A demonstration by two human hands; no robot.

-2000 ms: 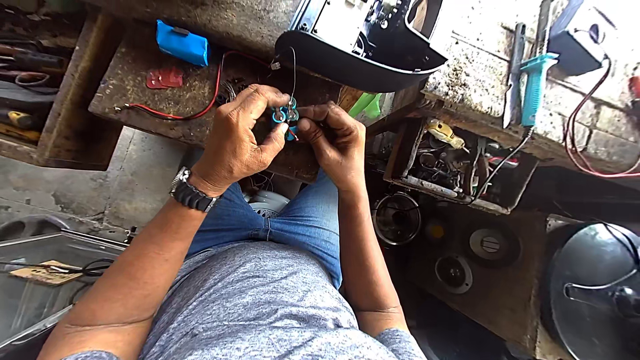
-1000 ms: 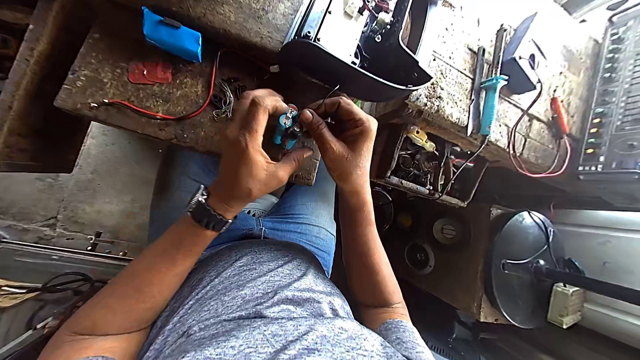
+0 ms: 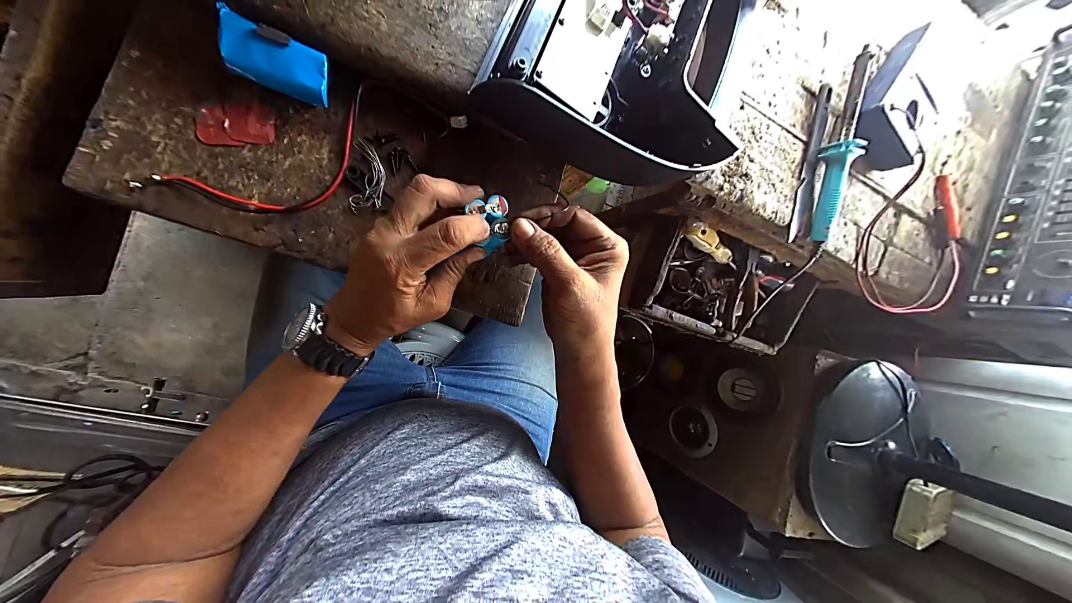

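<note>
My left hand (image 3: 419, 260), with a black-strapped watch on its wrist, grips a small bundle of blue cylindrical cells (image 3: 496, 226) whose metal ends face up. Beside it, my right hand (image 3: 578, 260) pinches a thin dark wire (image 3: 557, 197) between thumb and forefinger, its thumb tip against the bundle. Both hands are over the front edge of a worn wooden bench (image 3: 285, 180). Left of them lie a tangle of thin metal leads (image 3: 368, 176), a red and black cable (image 3: 318, 197), red flat pieces (image 3: 234, 124) and a blue wrapped pack (image 3: 272, 59).
An opened black plastic housing (image 3: 603, 126) stands behind the hands. On the right are a teal-handled soldering iron (image 3: 831, 197), a red clip lead (image 3: 946, 209) and an audio mixer (image 3: 1026, 193). An open wooden box of parts (image 3: 712, 276) sits below the bench top.
The view has shifted, bringing the mixer into sight on the right. Both hands have stayed together around the blue cells, with small shifts of the fingers.
</note>
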